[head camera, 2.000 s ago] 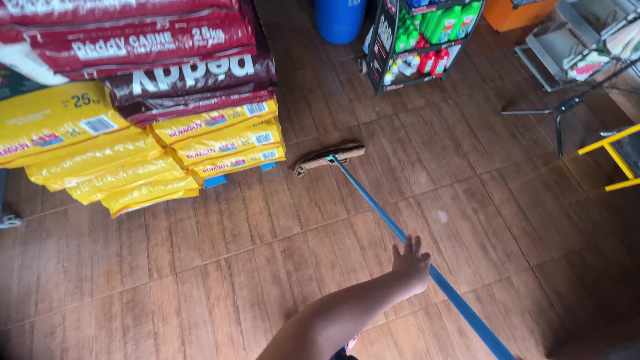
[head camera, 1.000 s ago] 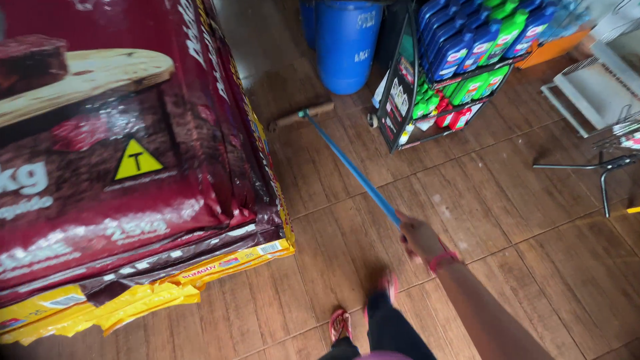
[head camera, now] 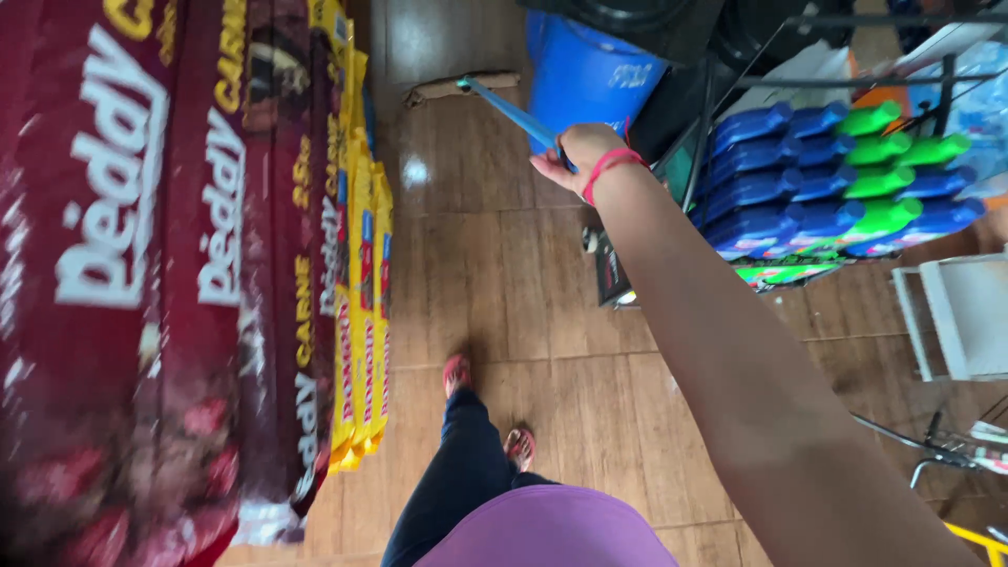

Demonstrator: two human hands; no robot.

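My right hand (head camera: 581,157), with a pink band at its wrist, is closed around the blue pole (head camera: 512,113) of a floor squeegee or mop. The pole runs up and left to a head wrapped in a brown cloth (head camera: 492,81), which lies on the wood-look tiled floor between stacked bags and a blue barrel. The pole's other end is hidden behind my hand and forearm. My left hand is out of view.
Stacked maroon pet-food bags (head camera: 189,315) and yellow bags (head camera: 366,315) line the left. A blue plastic barrel (head camera: 591,79) stands beyond my hand. To the right are a rack of blue and green bottles (head camera: 795,181) and a white metal stand (head camera: 961,315).
The left hand, on the pole two seconds ago, is out of view. The cloth-wrapped head has moved away, from beside the yellow bags to near the barrel. The view has turned and shifted strongly.
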